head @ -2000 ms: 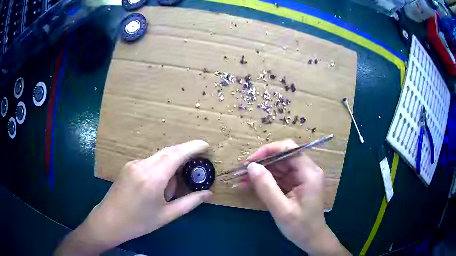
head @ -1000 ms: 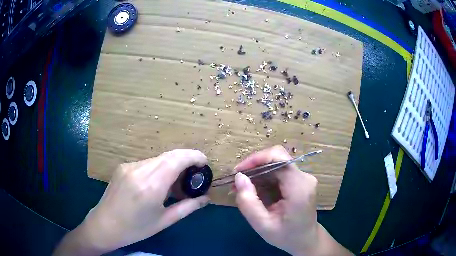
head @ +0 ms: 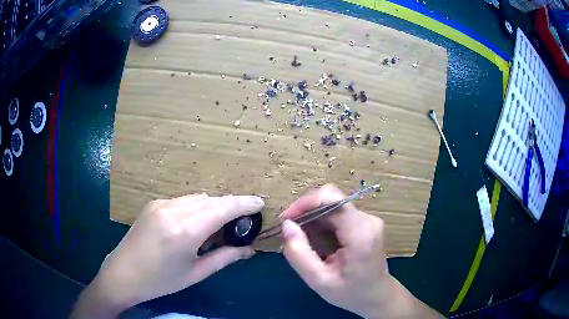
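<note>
My left hand (head: 171, 240) holds a black wheel with a pale hub (head: 243, 227) at the front edge of the cardboard sheet (head: 187, 106). The thumb and fingers grip its rim, and the wheel is tilted. My right hand (head: 340, 249) holds silver tweezers (head: 312, 215) between thumb and fingers. Their tips are at the wheel's right side; whether they touch the rim is hard to tell. Dark and pale crumbs (head: 324, 112) lie scattered on the cardboard. Another black wheel (head: 150, 25) lies at its far left corner.
A cotton swab (head: 443, 138) lies across the cardboard's right edge. Further right are a white slotted board (head: 521, 118) with blue-handled cutters (head: 533, 163) and a small white strip (head: 485, 214). Several pale discs (head: 38, 117) lie at left. A red box (head: 552, 40) stands back right.
The wheel in my left hand has turned and tilted, so its face shows less. My right hand and the tweezers have moved left and stay beside the wheel. The camera view has shifted slightly.
</note>
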